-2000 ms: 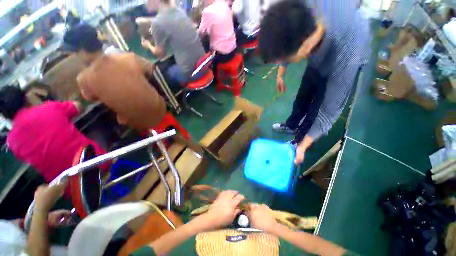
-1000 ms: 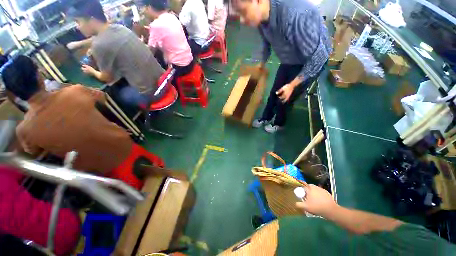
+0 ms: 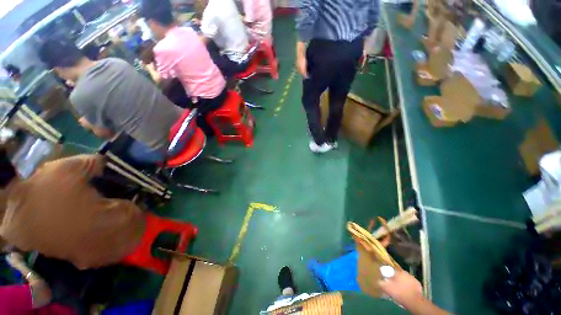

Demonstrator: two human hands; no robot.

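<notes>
My right hand [image 3: 403,288] is at the lower right, closed on a floppy tan bag [image 3: 373,271] with an orange strap. A small white round cap [image 3: 387,271] shows at my fingers; what it belongs to is hidden. The bag hangs beside the right bench and partly covers a blue plastic stool [image 3: 337,272]. A second tan ribbed bag [image 3: 310,304] shows at the bottom edge, at my front. My left hand is not in view.
Green bench [image 3: 467,184] on the right bears cartons [image 3: 455,98] and black plastic [image 3: 523,277]. A person [image 3: 332,61] stands in the aisle by an open carton [image 3: 363,120]. Seated workers, red stools [image 3: 230,117] and another carton [image 3: 206,286] line the left.
The view has moved along the aisle. The chair frame at left has left the picture. The standing person is now upright, and the open floor carton is behind them, near the bench. My left hand has left view.
</notes>
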